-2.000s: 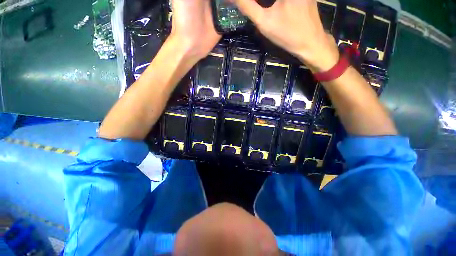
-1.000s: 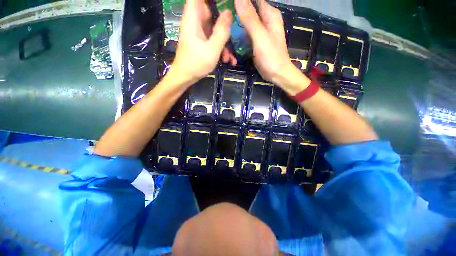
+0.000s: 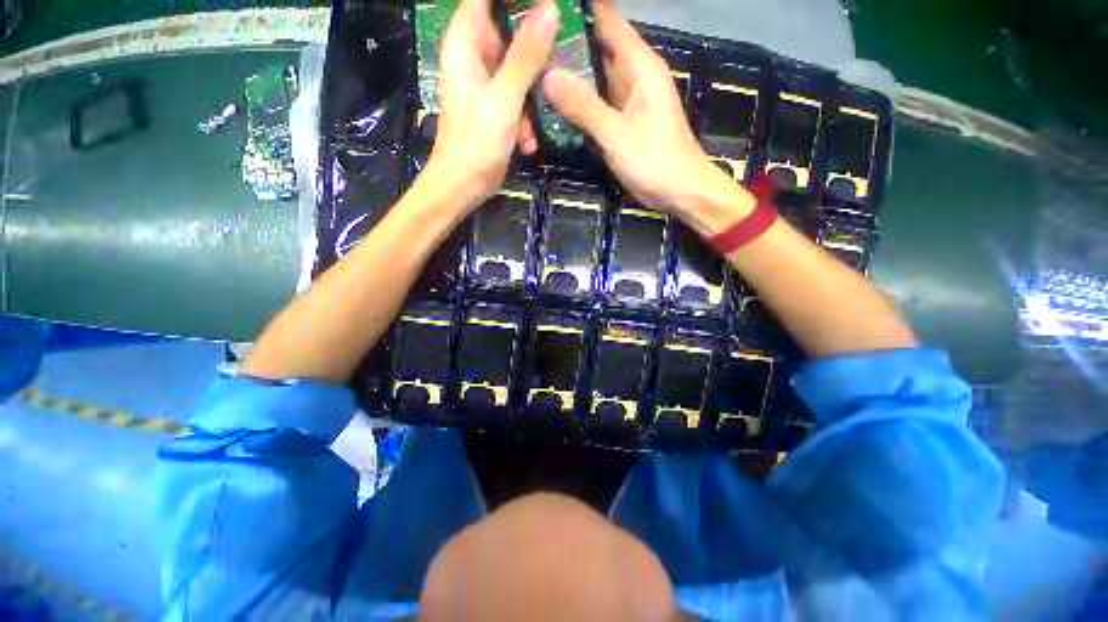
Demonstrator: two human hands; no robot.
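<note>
My left hand [image 3: 486, 103] and my right hand [image 3: 644, 128] hold a phone unit [image 3: 570, 61] between them at the top middle, above the tray. It shows a green board within a black rim; fingers cover parts of it. The black blister tray [image 3: 355, 176] lies in front of me with rows of black display assemblies [image 3: 574, 247], each with gold-yellow strips. Another green board [image 3: 428, 43] shows just left of my left hand, partly hidden by it.
Spare boards [image 3: 269, 140] lie on the green bench [image 3: 146, 243] left of the tray. An empty black frame [image 3: 108, 116] lies farther left. Whitish plastic film [image 3: 796, 34] shows behind the tray. Glossy empty pockets line the tray's left side.
My hands have come closer around the unit, and my right thumb now lies over the board. Compared with the earliest frame, hands and tray appear lower, and more of the unit shows.
</note>
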